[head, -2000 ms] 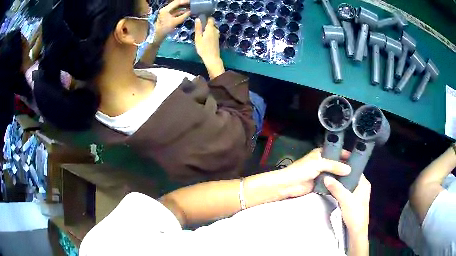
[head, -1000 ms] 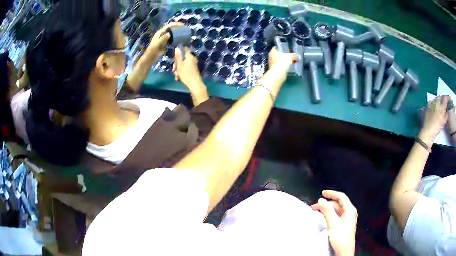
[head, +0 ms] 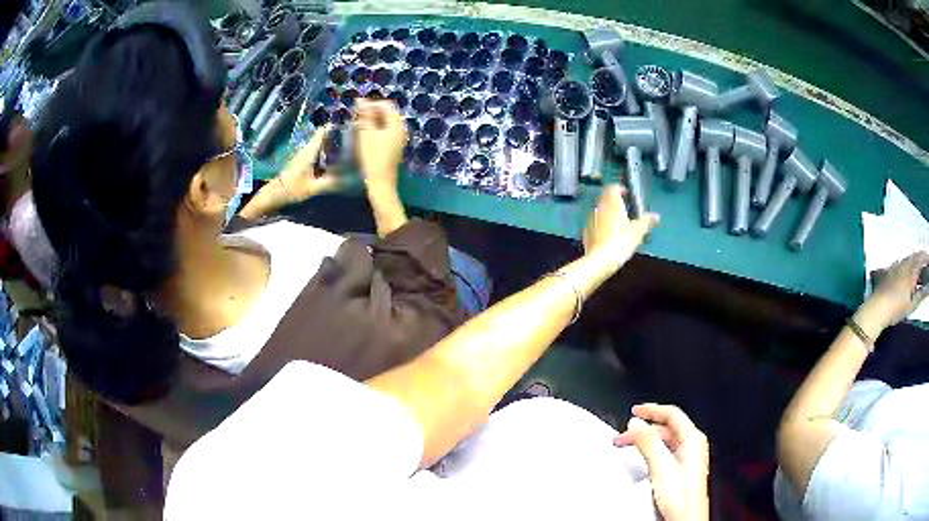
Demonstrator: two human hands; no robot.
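Observation:
My left hand (head: 616, 229) reaches over the bench edge and has its fingers around the lower handle of a grey handheld fan (head: 634, 137). That fan's drum head points away from me and its handle towards me. Two fans with round spoked fronts facing up, one of them nearest the film (head: 570, 99), lie just left of it. More grey fans (head: 749, 142) lie to the right in a loose group. My right hand (head: 672, 458) is near my lap at the bottom, fingers loosely curled and apart, holding nothing visible.
A shiny film of dark round parts (head: 448, 107) lies on the green bench (head: 693, 249). A neighbouring person (head: 336, 285) on the left handles a blurred part. More fans (head: 275, 97) lie beyond. Another person's forearm (head: 825, 366) and white paper (head: 896, 239) are at the right.
The two fans held over my lap two seconds ago now lie on the bench beside the film. My left hand let them go and moved right to another fan. My right hand stays low.

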